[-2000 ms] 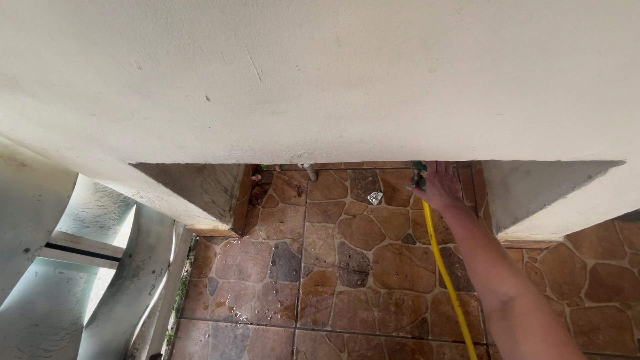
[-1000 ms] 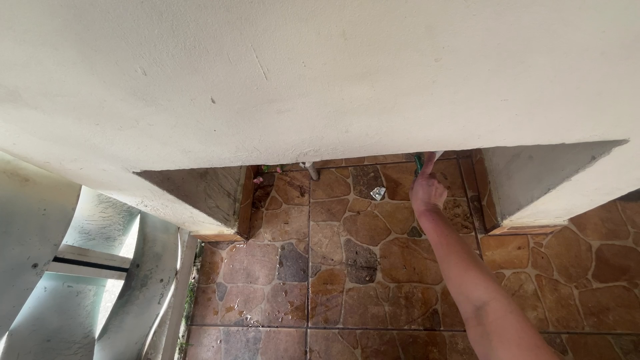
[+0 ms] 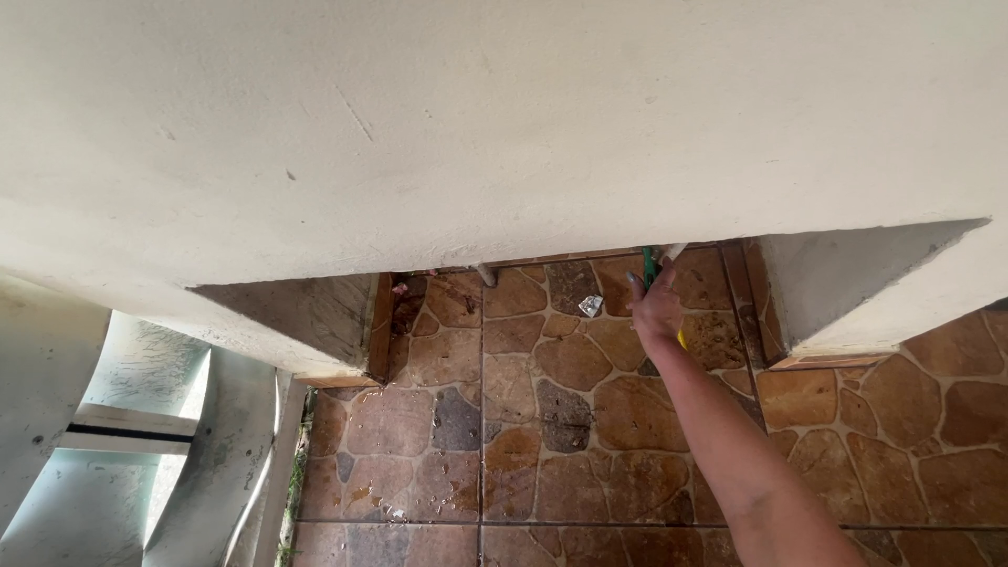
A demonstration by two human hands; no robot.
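Observation:
My right hand (image 3: 657, 307) reaches down to the edge of the opening under the pale wall, its fingers closed around a green hose nozzle or fitting (image 3: 650, 266). Beside the fingers is a whitish pipe end (image 3: 674, 250), partly cut off by the wall. A short piece of yellow hose (image 3: 681, 339) shows just below the hand; the forearm hides the rest. To the hand's left, a crumpled silvery scrap (image 3: 591, 305) lies on the stone-patterned tile floor (image 3: 575, 362). My left hand is out of view.
The pale wall (image 3: 504, 142) fills the upper view, with supports (image 3: 331, 315) on both sides of the opening. A short pipe stub (image 3: 486, 275) pokes out below it. Curved metal sheeting (image 3: 213, 425) stands at lower left. The floor tiles bear wet spots.
The long yellow hose that hung from my right hand two seconds ago is mostly out of sight now. The hand stays near the wall's lower edge, and its fingers have shifted around the green piece.

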